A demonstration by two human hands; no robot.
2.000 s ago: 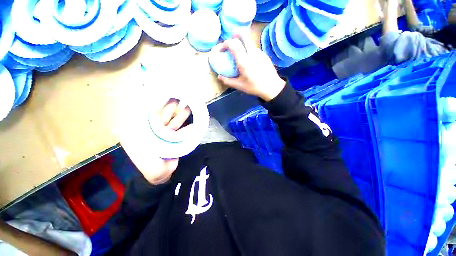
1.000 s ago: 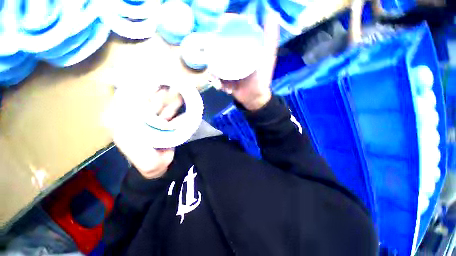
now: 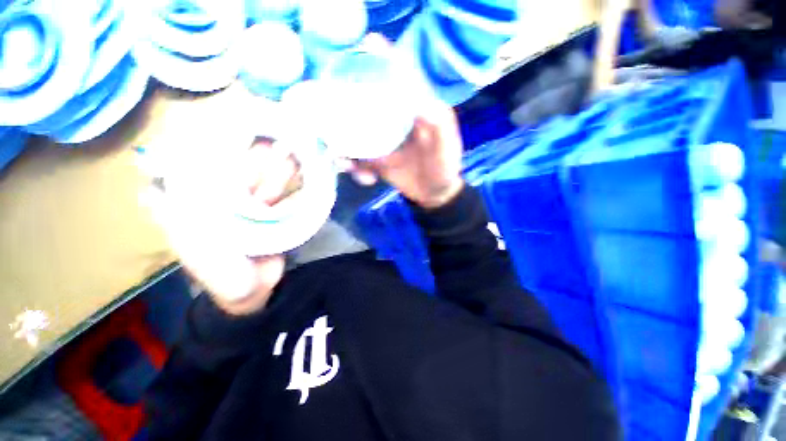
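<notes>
My left hand (image 3: 246,280) holds a white hat brim (image 3: 306,226), a flat ring with fingers showing through its round hole. My right hand (image 3: 431,164) is shut on a white hat crown (image 3: 371,121), a dome held just right of and above the brim. The crown and brim look very close; glare hides whether they touch. A small bluish nozzle-like tip shows by my left hand, but glare hides what it belongs to. Both hands are partly washed out and blurred.
A pile of brims (image 3: 73,95) lies at the upper left of the brown bench (image 3: 65,220). Domed crowns (image 3: 271,56) sit beside it, and rimmed hats (image 3: 465,43) lean at upper right. Blue crates (image 3: 638,250) stand right. A red stool (image 3: 86,379) is below the bench. Another person's arm shows (image 3: 609,43).
My right hand has moved from the bench crowns in toward the brim, with a crown in it. My left hand still holds the brim. The whole view has shifted.
</notes>
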